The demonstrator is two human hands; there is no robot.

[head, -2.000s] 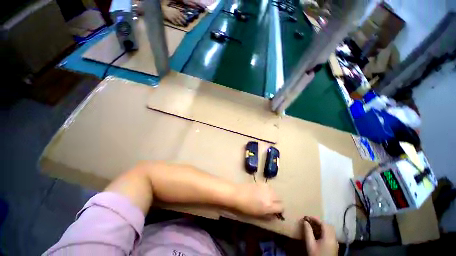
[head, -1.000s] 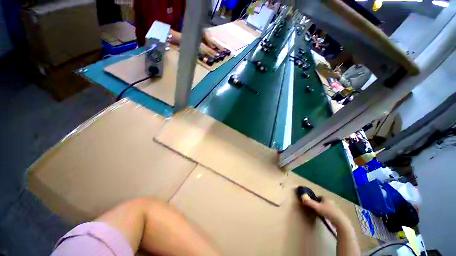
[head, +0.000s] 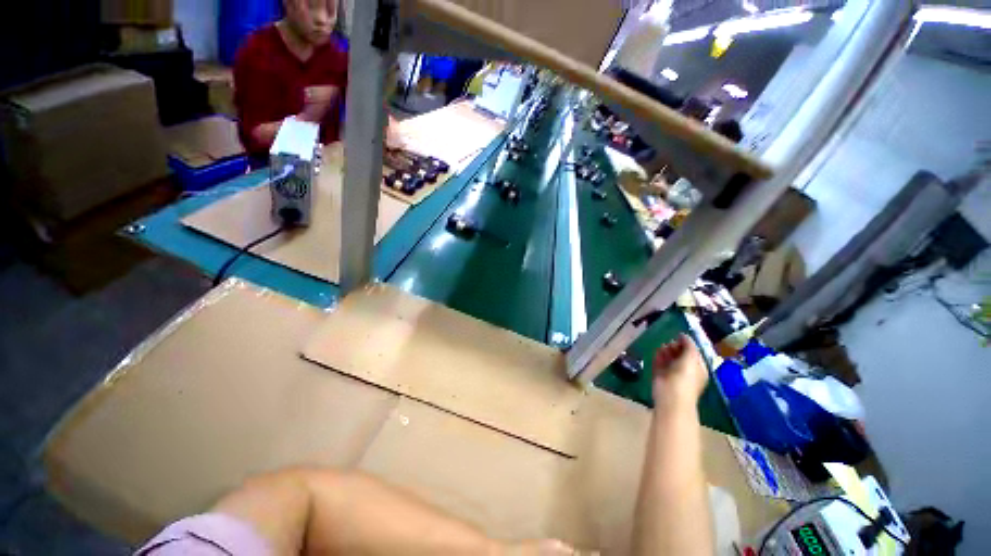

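My right hand (head: 679,364) reaches forward past the right post, over the green belt. Its fingers look bent, and I cannot tell whether it holds anything. A black unit (head: 627,366) lies on the belt just left of my right hand, beside the post's foot, with a visible gap to the fingers. My left forearm crosses the bottom of the view. Only a sliver of my left hand (head: 546,547) shows at the bottom edge. Its fingers and anything in them are cut off.
A cardboard mat (head: 207,402) covers the bench, with a loose cardboard piece (head: 456,364) against the two grey posts. More black units (head: 462,225) lie on the belt. A power supply (head: 815,534) is at bottom right. A person in red (head: 285,81) is at far left.
The view has tilted up. My right hand, which held a black unit over the mat, has moved forward to the belt. The two units earlier on the mat are out of view.
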